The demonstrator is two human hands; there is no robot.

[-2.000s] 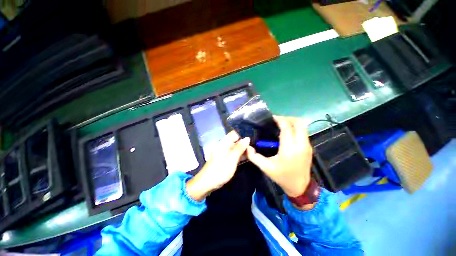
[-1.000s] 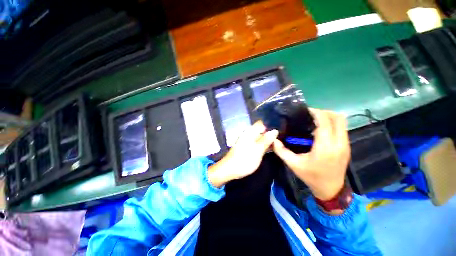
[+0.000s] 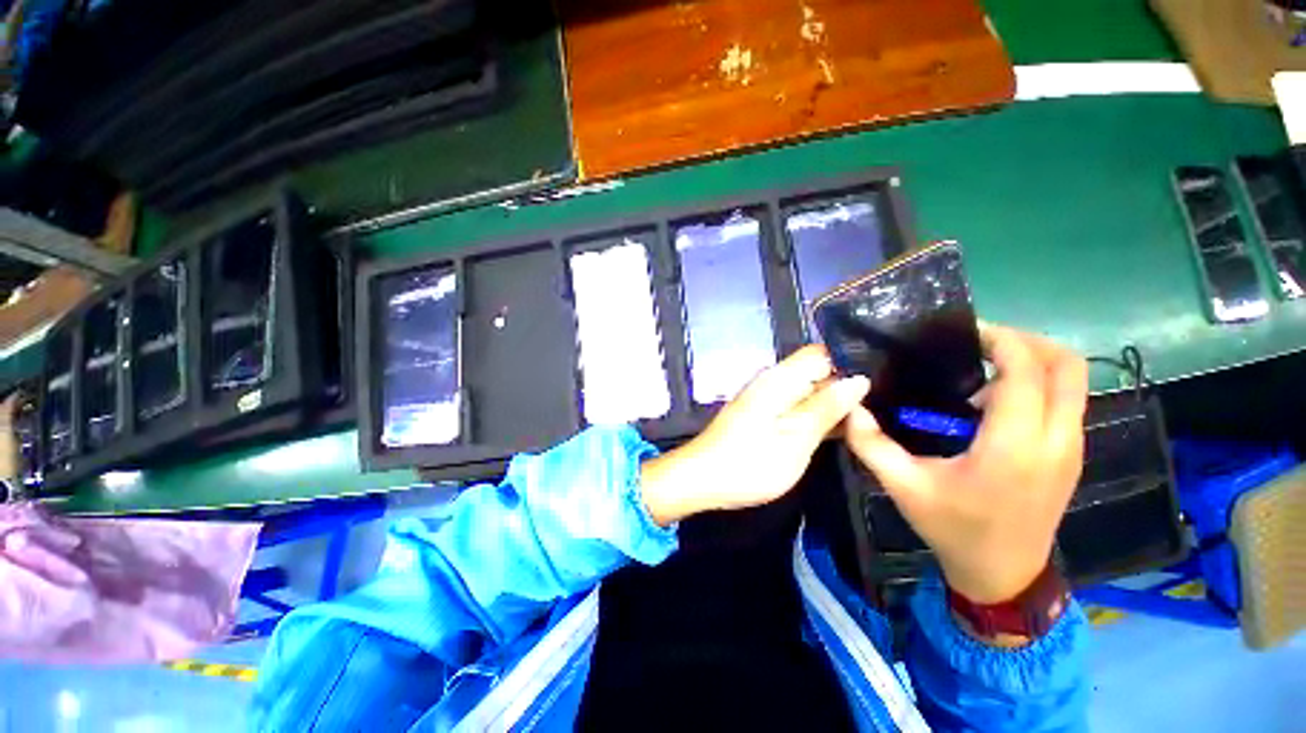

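Note:
A glossy black smartphone [image 3: 910, 318] is held tilted over the right end of a black foam tray [image 3: 513, 344]. My right hand [image 3: 995, 458] grips its right side, with a short bright blue piece [image 3: 934, 423], perhaps a pen, at the phone's lower part by my fingers. My left hand [image 3: 759, 437] touches the phone's lower left edge with its fingertips. The tray holds a white-lit phone [image 3: 619, 329], several darker or bluish phones and one pocket with no phone, second from the left, with a small white dot in it.
More filled trays [image 3: 294, 322] stand at the left. An orange-brown board [image 3: 788, 72] lies behind. Two dark phones [image 3: 1220, 244] lie at the right on the green bench. A lower tray [image 3: 1117, 494], a thin cable [image 3: 1132, 365] and a stool [image 3: 1272, 559] are at the right. Pink cloth [image 3: 122, 580] shows lower left.
The view has shifted, so the bench things sit further right in the picture. Both hands stay on the phone, and its glare has changed. More of the left trays and pink cloth shows.

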